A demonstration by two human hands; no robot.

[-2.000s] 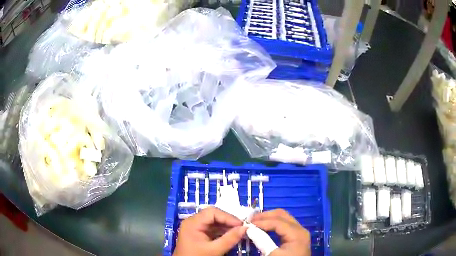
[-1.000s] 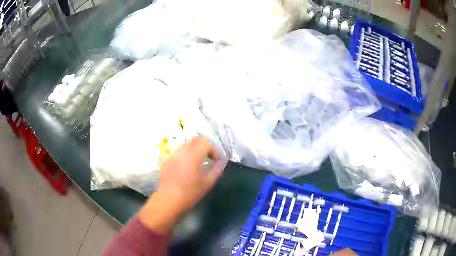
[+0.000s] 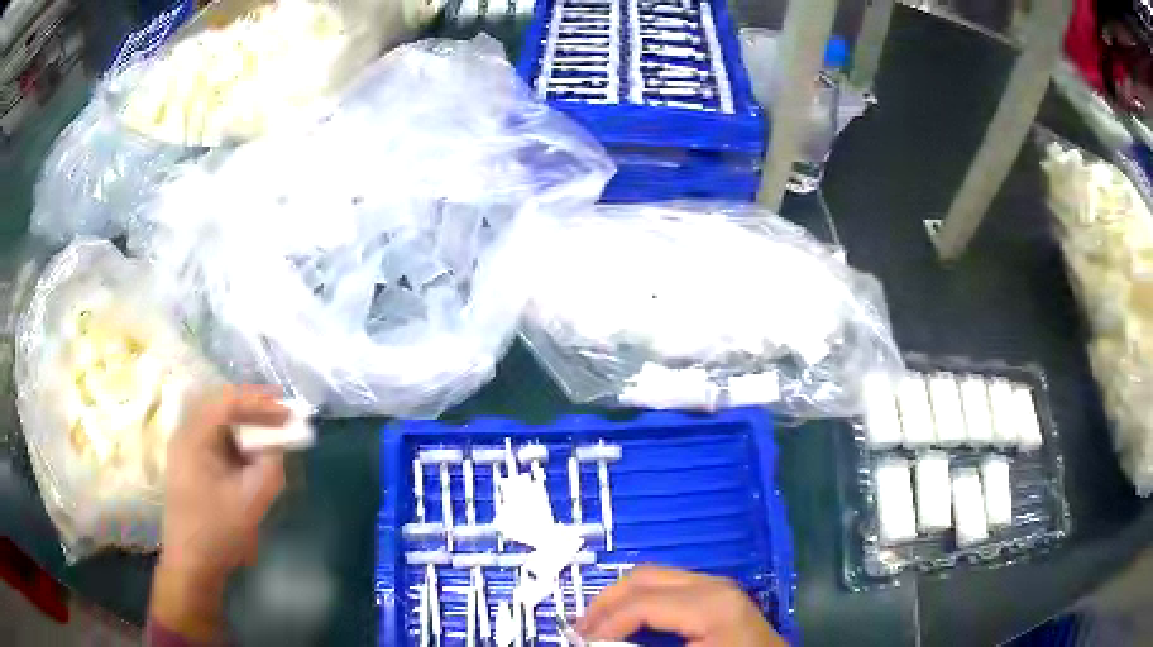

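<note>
My left hand (image 3: 228,487), slightly blurred, is beside the left bag of cream parts (image 3: 108,367). It grips a small white piece (image 3: 272,435) between thumb and fingers. My right hand (image 3: 683,609) is over the lower part of the blue parts tray (image 3: 693,487), cut off by the bottom edge. Its fingertips are low among white pieces; whether they grip one is unclear. White T-shaped stems (image 3: 573,499) lie in rows in the tray's left and middle. A heap of small white pieces (image 3: 529,512) lies on the stems.
A large bag of translucent parts (image 3: 417,284) and a bag of white housings (image 3: 683,297) lie behind the tray. A clear blister tray (image 3: 860,556) at right holds white blocks. Filled blue trays (image 3: 645,124), rack legs (image 3: 993,152), a bottle (image 3: 816,133) and a long cream-parts bag (image 3: 1113,291) stand farther off.
The two hands, together over the tray at first, are apart. My left hand went to the left bag and now shows a white piece, nearer the tray. The view swung left and back.
</note>
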